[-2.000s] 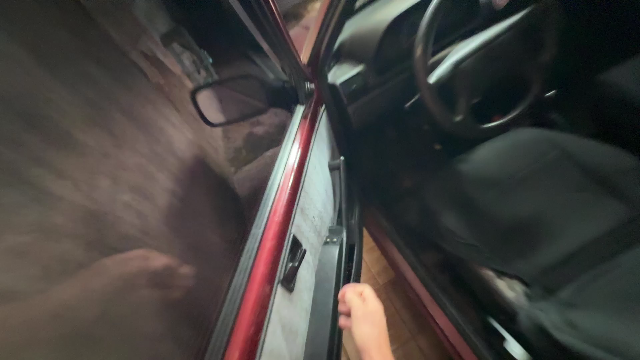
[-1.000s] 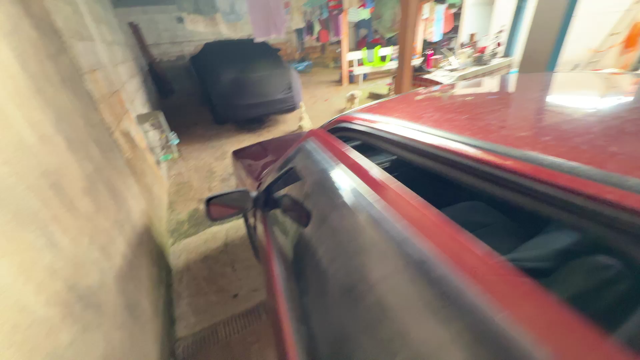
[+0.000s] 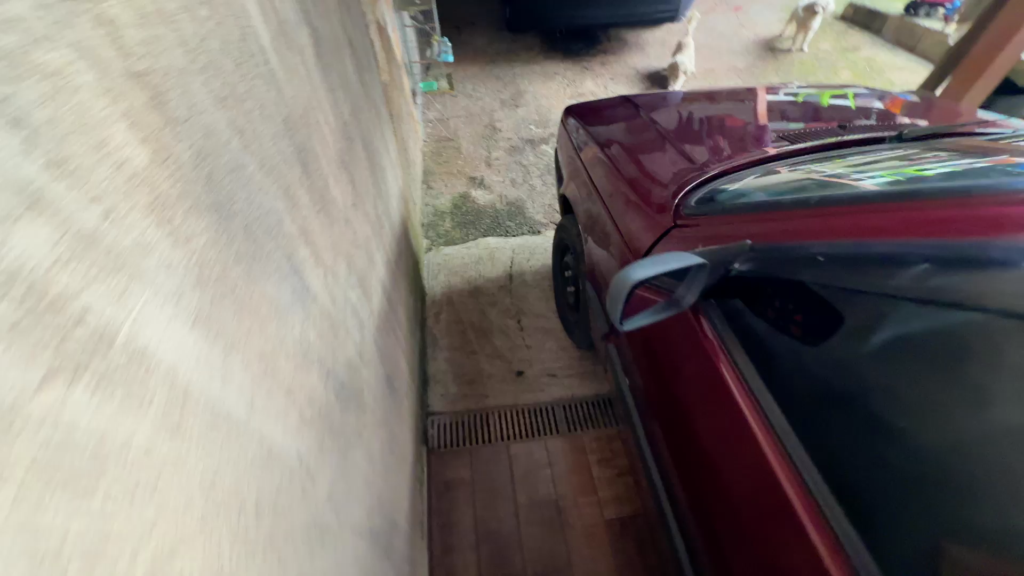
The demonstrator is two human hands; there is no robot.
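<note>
Neither my left hand nor my right hand shows in the head view. A dark red car fills the right side, its front door (image 3: 712, 432) flush with the body. The door window (image 3: 904, 384) is dark, and a side mirror (image 3: 658, 290) juts from its front corner. Ahead of it lie the glossy hood (image 3: 664, 132), the windshield (image 3: 864, 180) and a front wheel (image 3: 570, 280).
A rough wall (image 3: 200, 280) stands close on the left. Between wall and car run floor tiles (image 3: 512, 504), a drain grate (image 3: 524, 422) and a concrete strip (image 3: 504, 320). Two light-coloured animals (image 3: 682, 60) are beyond the hood, near a dark vehicle (image 3: 596, 12) and a post (image 3: 980, 56).
The car door stood open with a hand beside its edge two seconds ago; now it is closed, and no hand is visible. The view has swung forward and down along the car's side.
</note>
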